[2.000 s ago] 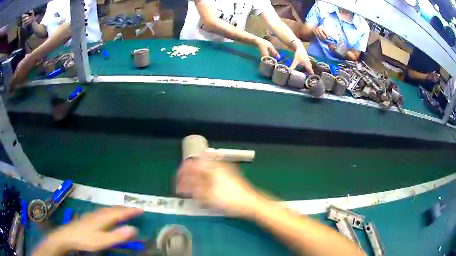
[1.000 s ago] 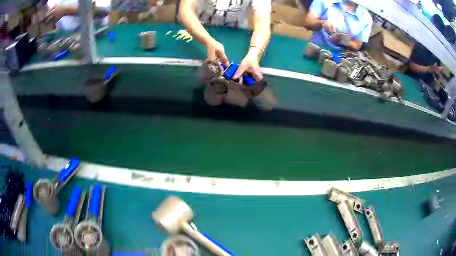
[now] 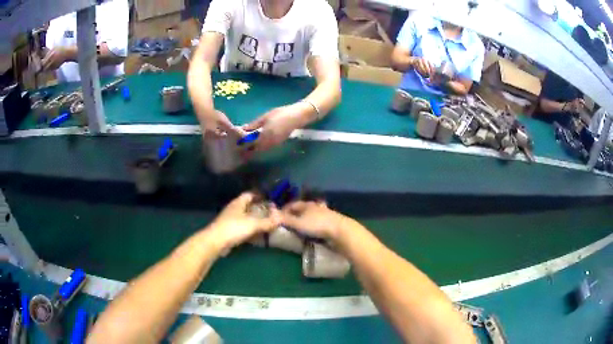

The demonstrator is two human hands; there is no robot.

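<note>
My left hand [image 3: 245,218] and my right hand [image 3: 312,218] are close together over the middle of the green conveyor belt, both around a cluster of part-assembled fans. A beige-grey fan head [image 3: 285,238] shows under my fingers, and blue batteries [image 3: 283,191] show just beyond them. Another fan head [image 3: 325,261] lies on its side below my right hand. The handles are mostly hidden by my hands. A closer fan head [image 3: 195,332] lies on the near bench, cut off by the lower edge.
Across the belt [image 3: 430,238], a person's hands hold fans over the far rail. One fan [image 3: 146,176] lies on the belt at left. Part-assembled fans [image 3: 42,309] lie at near left, handle covers [image 3: 494,329] at near right. A pile of parts [image 3: 487,124] lies on the far bench.
Both my hands, out of view one second ago, now reach onto the belt and hold fans from the cluster. The other person's hands have moved left. The belt fan at left has shifted slightly.
</note>
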